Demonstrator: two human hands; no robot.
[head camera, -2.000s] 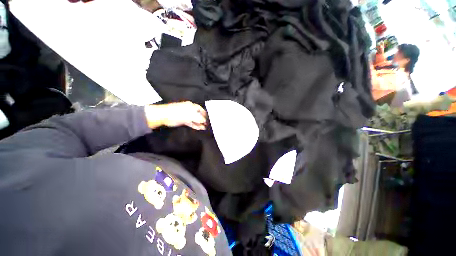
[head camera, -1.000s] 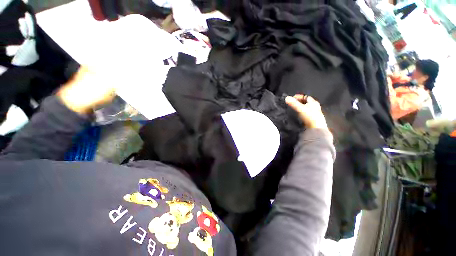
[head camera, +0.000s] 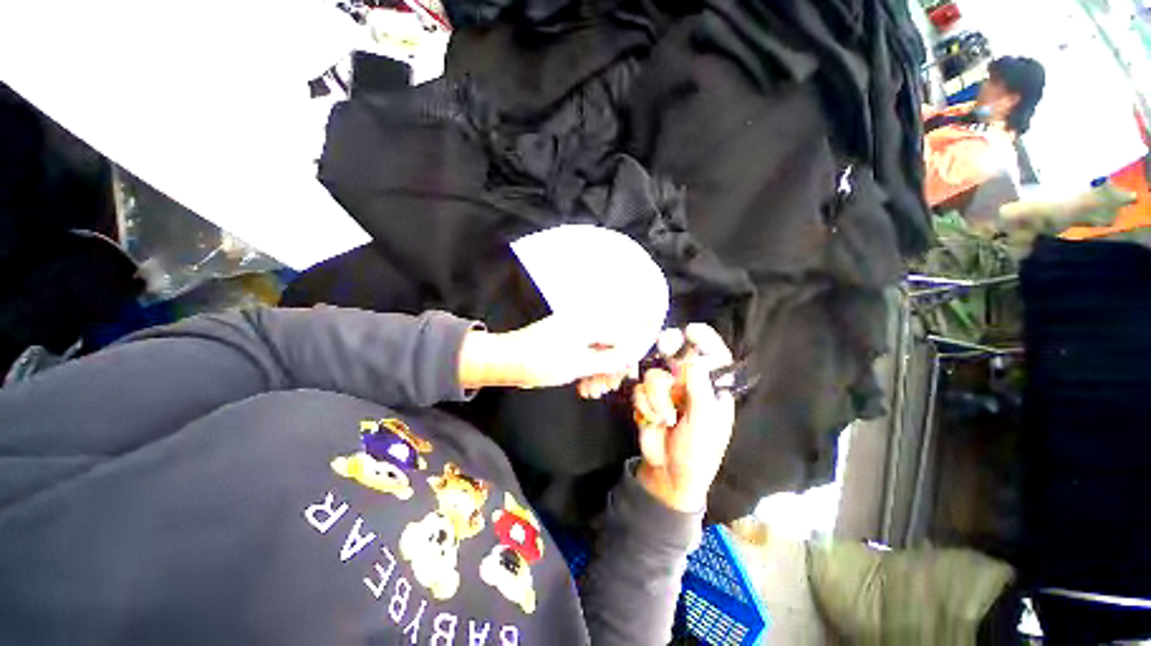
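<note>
The white rounded collar piece (head camera: 600, 280) lies on the black garment (head camera: 543, 435) near my body. My left hand (head camera: 562, 357) reaches in from the left and holds the lower edge of the white piece, fingertips pinched. My right hand (head camera: 688, 410) is just right of it, fingers curled, its fingertips close to my left ones. A small dark thing (head camera: 730, 376) sticks out between the right fingers; its shape is too blurred to name. No needle or thread can be made out.
A heap of black garments (head camera: 783, 164) fills the centre and upper right. The white table (head camera: 189, 114) shows at upper left, with clear plastic (head camera: 189, 246) by its edge. A blue basket (head camera: 722, 591) is below. A person in orange (head camera: 966, 158) is at upper right.
My left hand has come back from the far left to the white piece. My right hand has moved down and left from the black heap, beside my left hand.
</note>
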